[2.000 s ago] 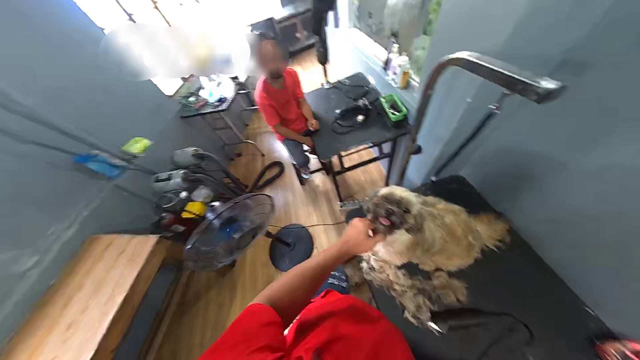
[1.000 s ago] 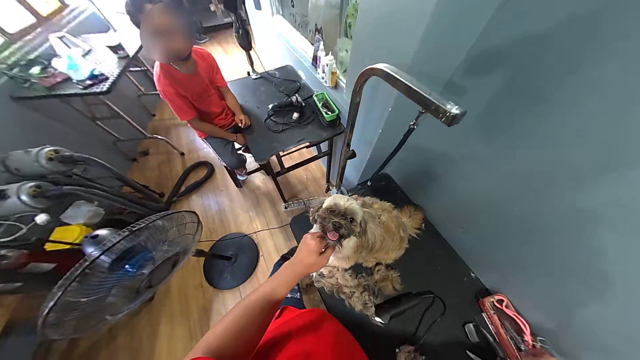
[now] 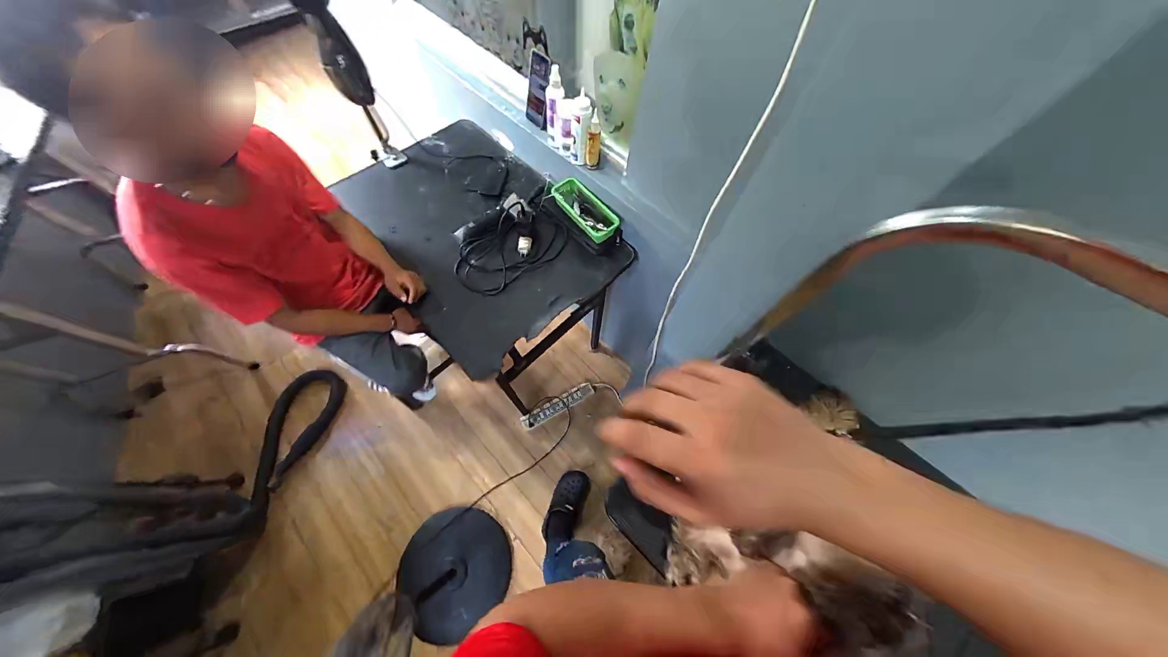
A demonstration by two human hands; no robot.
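My right hand (image 3: pixel 689 443) reaches in from the right, above the dog, with its fingers apart and nothing visible in it. Below it my left hand (image 3: pixel 771 607) lies against the fur of a shaggy tan and brown dog (image 3: pixel 698 552); its fingers are blurred and partly hidden, so its grip cannot be made out. The dog is on a black grooming table (image 3: pixel 639 525), and my right hand and forearm cover most of its body. A light tuft of its fur (image 3: pixel 830 413) shows beyond my right forearm.
A curved metal grooming arm (image 3: pixel 967 219) rises at the right by the wall. A person in red (image 3: pixel 246 237) sits at another black table (image 3: pixel 392 201) bearing cables (image 3: pixel 502 251) and a green basket (image 3: pixel 584 210). A power strip (image 3: pixel 558 406) and round black base (image 3: pixel 454 575) are on the floor.
My right hand has come into view from the right, over the dog. My left hand was at the dog's chin before. The view has shifted, and the fan's blades are out of sight.
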